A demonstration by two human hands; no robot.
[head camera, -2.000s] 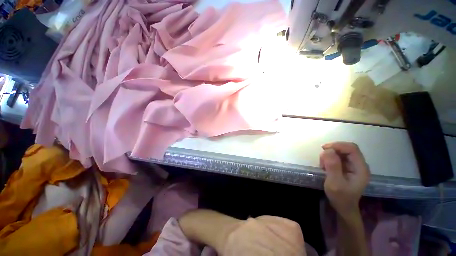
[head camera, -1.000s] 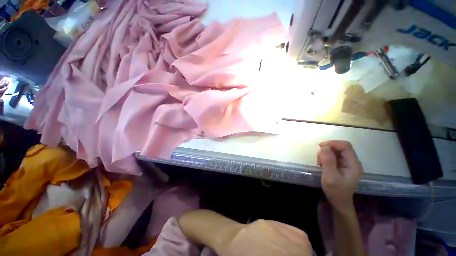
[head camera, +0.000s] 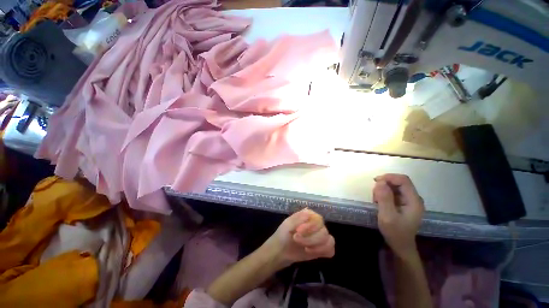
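A large heap of pink cut cloth (head camera: 174, 129) lies draped on the table left of the needle area, its near edges hanging over the front. The white JACK sewing machine (head camera: 391, 48) stands at the upper right; lamp glare hides its needle and presser foot. My left hand (head camera: 308, 234) is curled closed below the table's front edge, with nothing visible in it. My right hand (head camera: 398, 201) is over the front edge, palm up, thumb and curled fingers close together; whether it pinches something thin I cannot tell. Neither hand touches the pink heap.
A black phone-like slab (head camera: 490, 174) with a cable lies right of my right hand. Brownish scraps (head camera: 430, 132) and a small metal tool (head camera: 459, 87) lie behind it. Orange cloth (head camera: 45, 240) is at the lower left. A grey machine part (head camera: 39, 60) stands upper left.
My left hand has risen from the bottom of the view and turned, so its curled fingers now show. My right hand keeps nearly the same pose. The view has shifted slightly.
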